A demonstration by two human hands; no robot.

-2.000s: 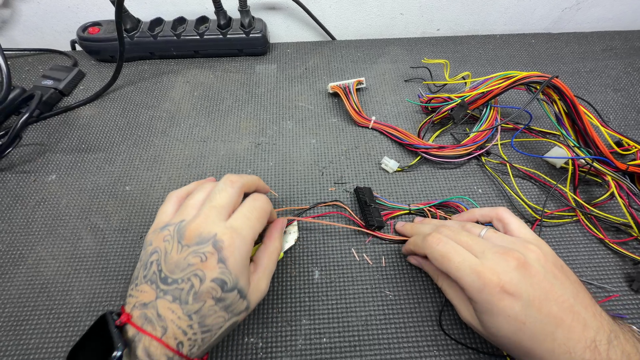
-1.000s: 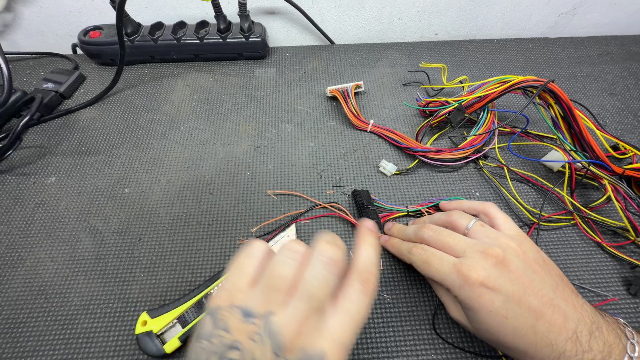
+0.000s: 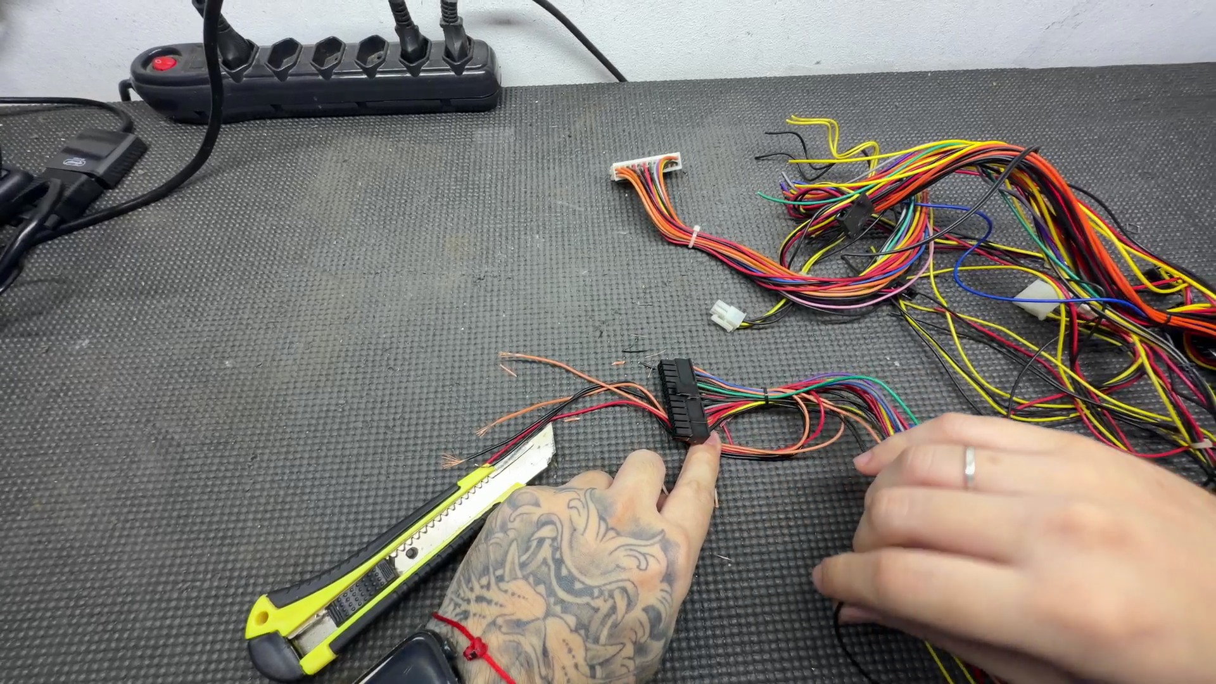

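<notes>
A black multi-pin connector (image 3: 683, 399) lies near the middle, with stripped copper-ended wires (image 3: 570, 389) fanning out to its left and a coloured wire bundle (image 3: 807, 388) running right. My left hand (image 3: 589, 570), tattooed, rests on the mat just below; its index fingertip touches the connector's lower end. A yellow and black snap-off utility knife (image 3: 408, 560) lies beside this hand, its blade close to the stripped wires. My right hand (image 3: 1016, 541) is over the lower right with curled fingers, beside the right end of the bundle; whether it holds a wire is hidden.
A large tangle of coloured wires (image 3: 1007, 152) covers the right side, with a white multi-pin connector (image 3: 646, 167) and a small white plug (image 3: 728, 315) at its left. A black power strip (image 3: 323, 90) stands at the back left; black cables and an adapter (image 3: 90, 161) lie at far left.
My left hand has left the stripped wires and moved right to the connector's lower end. The knife now shows fully. My right hand has drawn back to the right, away from the connector.
</notes>
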